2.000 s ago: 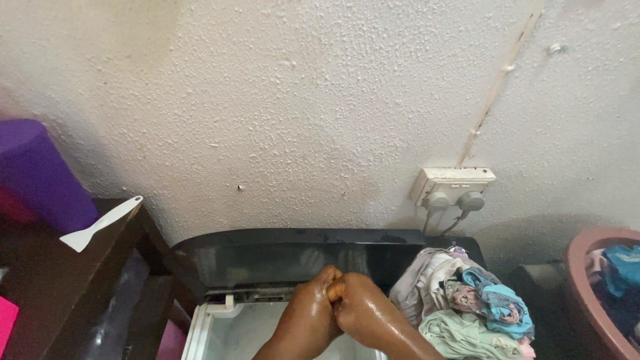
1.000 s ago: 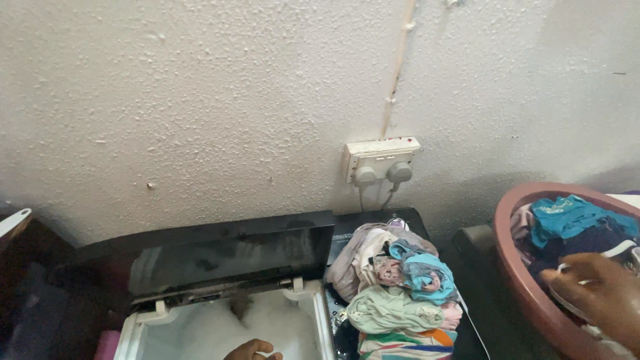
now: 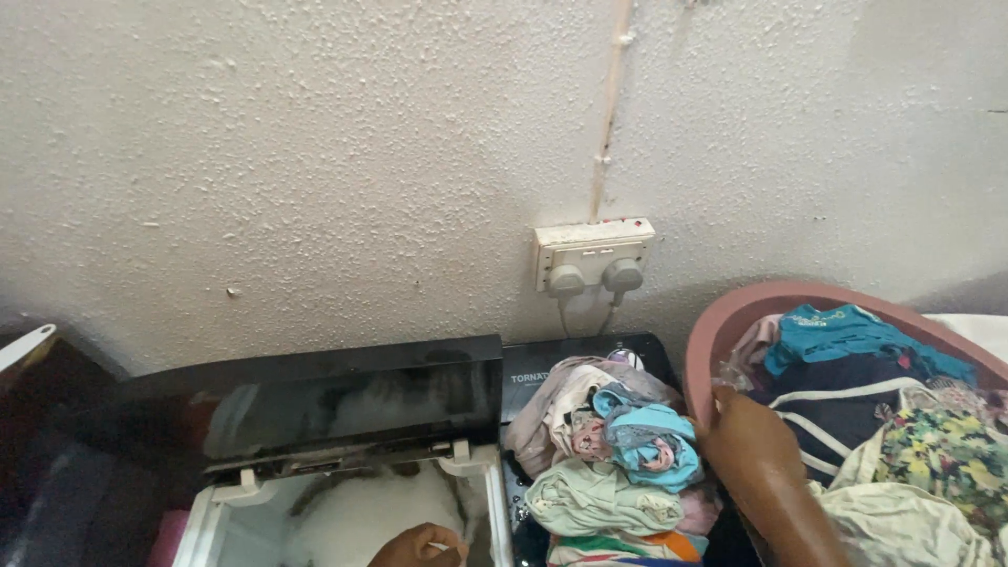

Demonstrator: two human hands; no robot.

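At the right, my right hand (image 3: 748, 441) is at the near left rim of a pink plastic basin (image 3: 705, 346), its fingers curled over the edge. Clothes fill the basin, among them a teal garment (image 3: 843, 339), a dark one with white trim (image 3: 835, 402) and a floral one (image 3: 945, 457). My left hand (image 3: 421, 547) is low in the view over the open tub of a washing machine (image 3: 201, 524), fingers bent; whether it holds anything cannot be told. Foamy water (image 3: 378, 504) is in the tub.
Wrung clothes (image 3: 606, 488) are piled on the machine's top, right of the tub. The raised black lid (image 3: 354, 402) leans toward the wall. A socket (image 3: 594, 256) with two plugs is on the wall. A white plastic handle (image 3: 27, 346) shows at far left.
My hands were together over the tub two seconds ago and are now apart. My right hand has gone from over the basin's clothes to its left rim. The view has swung right.
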